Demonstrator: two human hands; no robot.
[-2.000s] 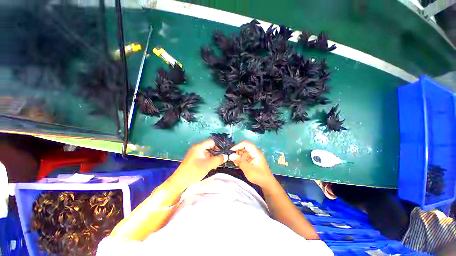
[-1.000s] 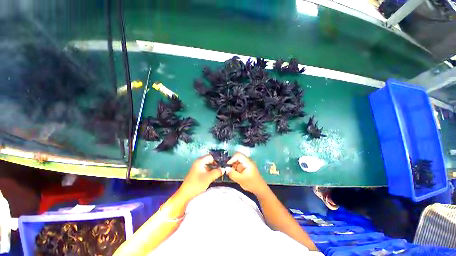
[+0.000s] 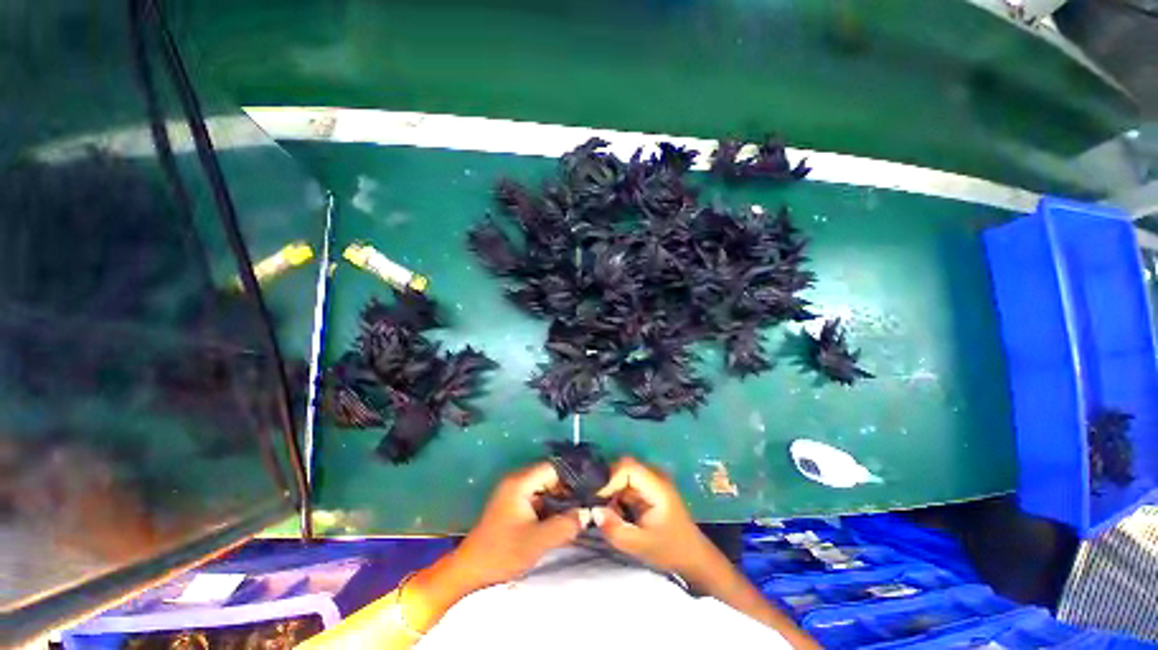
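My left hand point(image 3: 523, 518) and my right hand point(image 3: 650, 510) meet at the bench's near edge. Both grip a dark spiky hair piece point(image 3: 578, 470) between thumbs and fingers. Whether it is one part or two joined cannot be told. A large pile of black parts point(image 3: 660, 267) lies beyond my hands, with a smaller heap point(image 3: 409, 375) to its left and a single part point(image 3: 833, 352) to its right. A white glue bottle point(image 3: 828, 464) lies on its side, right of my right hand, touched by neither hand.
The green bench point(image 3: 927, 419) has a clear panel point(image 3: 318, 368) and a yellow-and-white tube point(image 3: 385, 269) at left. A blue tray point(image 3: 1060, 368) with a few black parts stands at the right end. Blue crates point(image 3: 876, 584) and a crate of brown parts point(image 3: 203, 590) sit below.
The camera view has shifted, so the bench things and my hands sit differently in the picture. My hands still hold the dark piece, which now shows a smoother, rounded side upward.
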